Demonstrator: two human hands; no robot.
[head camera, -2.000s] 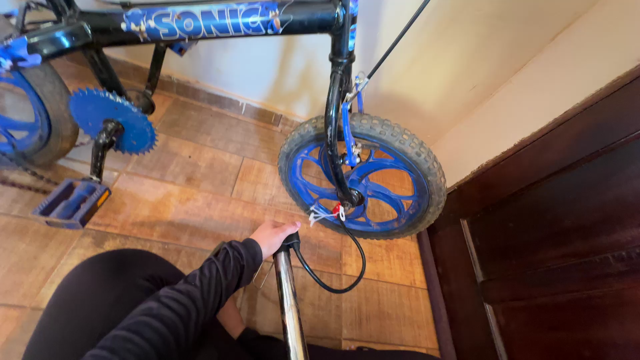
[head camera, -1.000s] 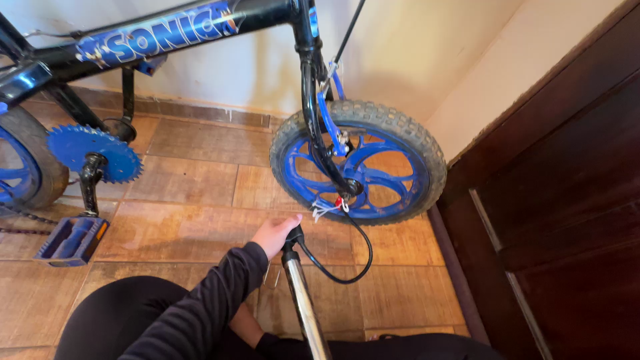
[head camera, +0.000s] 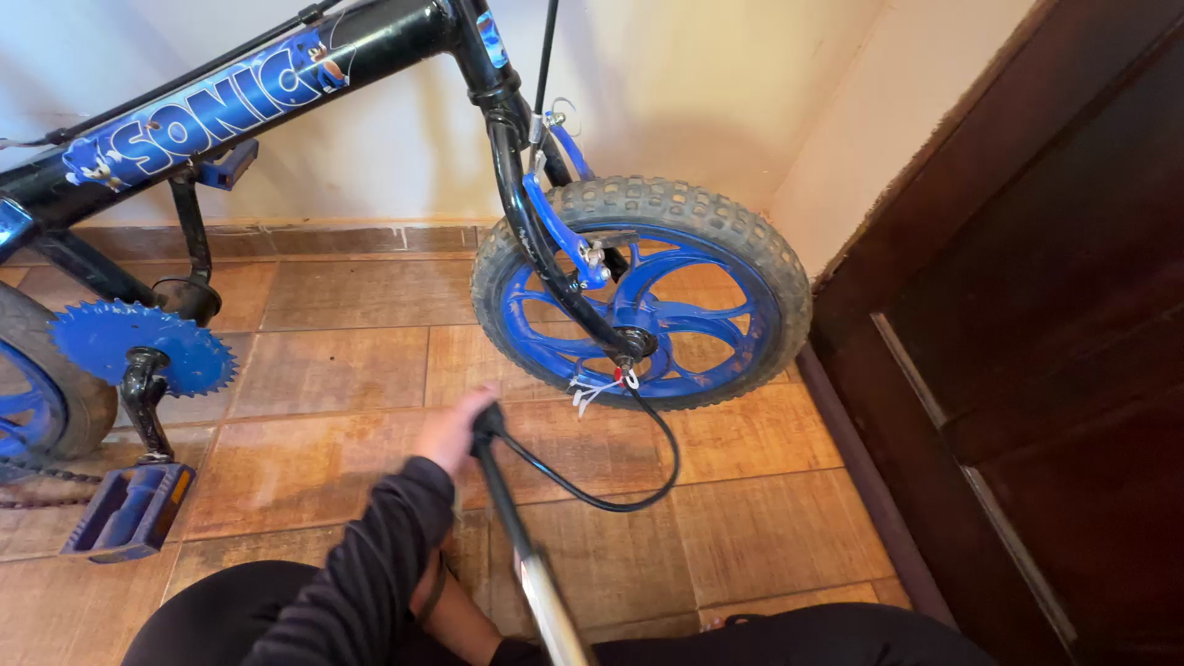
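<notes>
My left hand (head camera: 460, 427), in a black sleeve, is closed around the black head end of a hand pump (head camera: 546, 592) with a silvery barrel. From that end a black hose (head camera: 673, 458) loops right and up to the front wheel (head camera: 689, 326) of a small black and blue bicycle. The hose meets the wheel near its hub, beside white and red ties (head camera: 597, 390). The blue plastic rim carries a knobbly, dusty tire (head camera: 786, 277). My right hand is not in view, and the pump's lower end runs out of the frame.
The bicycle's frame (head camera: 388, 46) stands along a pale wall (head camera: 684, 92). A blue chainring (head camera: 139, 347) and a pedal (head camera: 129, 513) are at the left. A dark wooden door (head camera: 1064, 305) stands at the right. My legs (head camera: 231, 610) are at the bottom, over the tiled floor (head camera: 333, 472).
The view has shifted and moved nearer the bicycle. More of the pump's black section shows between my left hand and the silvery barrel. My left hand stays on the pump.
</notes>
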